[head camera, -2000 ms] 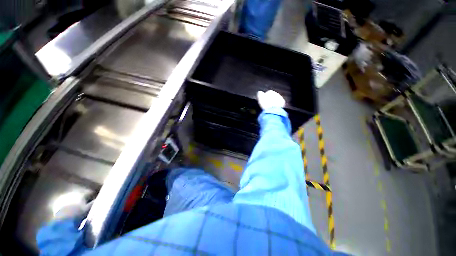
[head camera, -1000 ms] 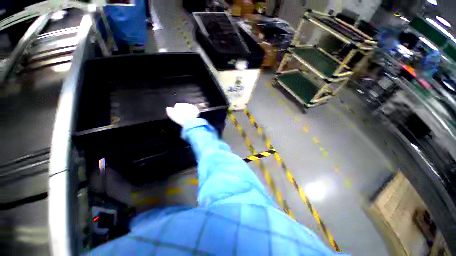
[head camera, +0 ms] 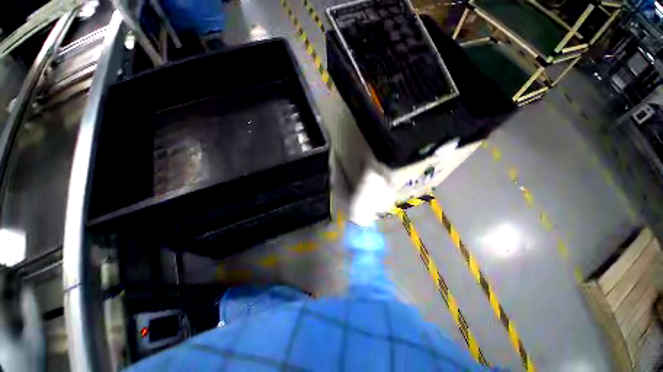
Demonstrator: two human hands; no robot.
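My right hand [head camera: 373,197], white-gloved and motion-blurred, is in front of the near corner of a white box [head camera: 443,168]; its fingers cannot be made out. A black bin on top of that box holds a pale-rimmed frame [head camera: 424,109] with a dark grid and a small orange part at its left. A large deep black bin [head camera: 254,207] stands to the left of my right hand, with low, shiny dark shapes on its floor. A blurred pale shape at the lower left edge may be my left hand [head camera: 26,334].
The metal conveyor rail [head camera: 81,182] runs along the left. A small control box with a red light [head camera: 161,328] is below. Yellow-black tape [head camera: 465,269] marks the floor. A green-shelved rack [head camera: 523,29] stands at the back right, and a wooden pallet [head camera: 629,283] at the right edge.
My right hand has left the large black bin's near rim and moved right, to the white box. The view has turned right, bringing the white box and framed grid closer.
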